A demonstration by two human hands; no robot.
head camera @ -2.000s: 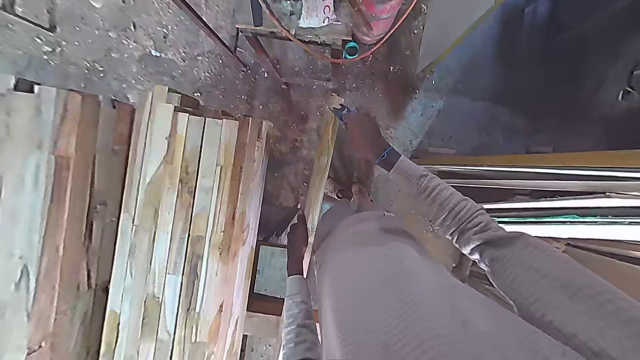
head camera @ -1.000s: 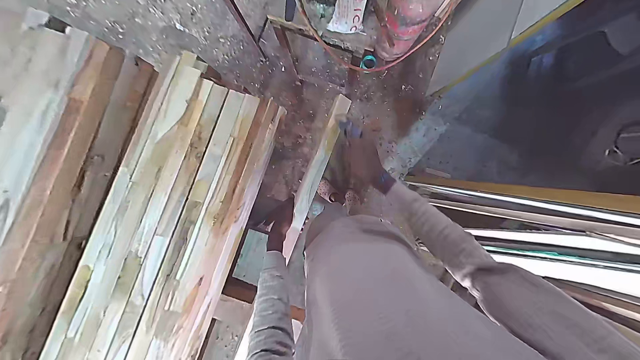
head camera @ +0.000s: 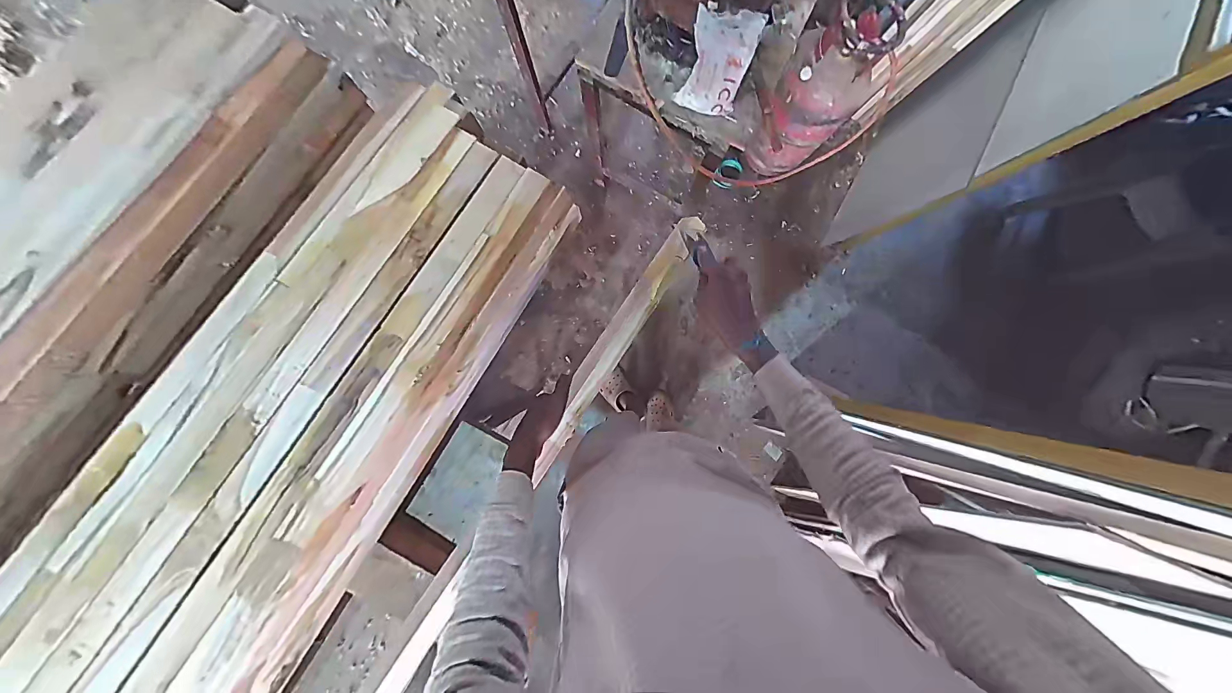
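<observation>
A long narrow wooden strip (head camera: 621, 332) slants upward in front of my body. My left hand (head camera: 537, 423) grips its near end, with the fingers partly hidden by the wood. My right hand (head camera: 724, 298), with a blue band at the wrist, is closed around a small dark hand tool (head camera: 700, 250). The tool's tip touches or lies just beside the strip's far end; its exact kind is too blurred to tell. Left of the strip lies a wide row of wooden strips (head camera: 318, 385), side by side.
Darker wooden boards (head camera: 221, 212) lie at the far left. Ahead stand a metal-framed stand (head camera: 616, 91), a white printed bag (head camera: 722, 58), a red cylinder (head camera: 808, 106) and an orange hose (head camera: 664, 120). Large panels with a yellow edge (head camera: 1039, 135) and stacked long sheets (head camera: 1039, 481) are at the right.
The view has turned, so the strips now slant more. The held strip's far end, beside my right hand in every frame, has tilted to the right. Both hands stay on their objects.
</observation>
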